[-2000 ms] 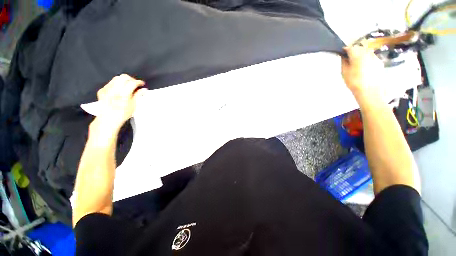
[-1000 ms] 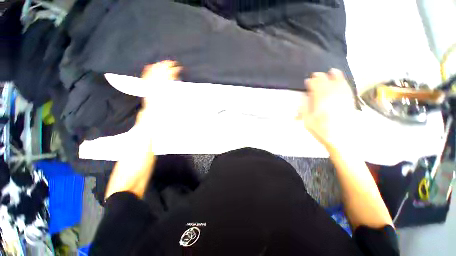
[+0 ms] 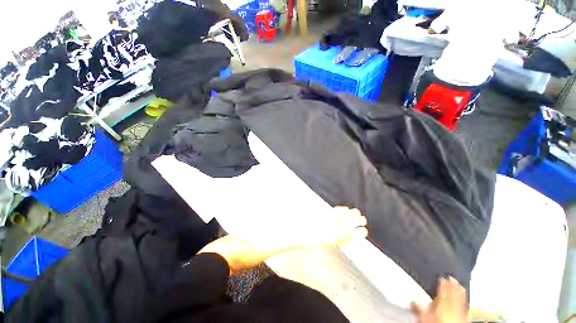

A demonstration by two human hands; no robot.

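Note:
A dark grey garment (image 3: 316, 139) is spread over the white pressing board (image 3: 284, 195), its near edge running diagonally along the board. My left hand (image 3: 348, 226) lies on the board with its fingertips at that edge; it is overexposed, and whether it pinches the cloth is unclear. My right hand (image 3: 445, 301) is at the lower right, cut off by the bottom edge of the picture, with its fingertips on the garment's near edge; its grip is unclear. Crumpled dark cloth lies around the board's left end.
A white table surface (image 3: 521, 252) shows at right. Beyond the garment are a blue crate (image 3: 344, 70) with dark cloth on top and a person in white (image 3: 464, 44) at a red stool (image 3: 445, 102). Black-and-white cloth heaps (image 3: 54, 148) and blue crates stand at left.
The view has swung up and left, showing more of the workshop. My hands have shifted towards the lower right of the picture. The steam iron is no longer clearly visible.

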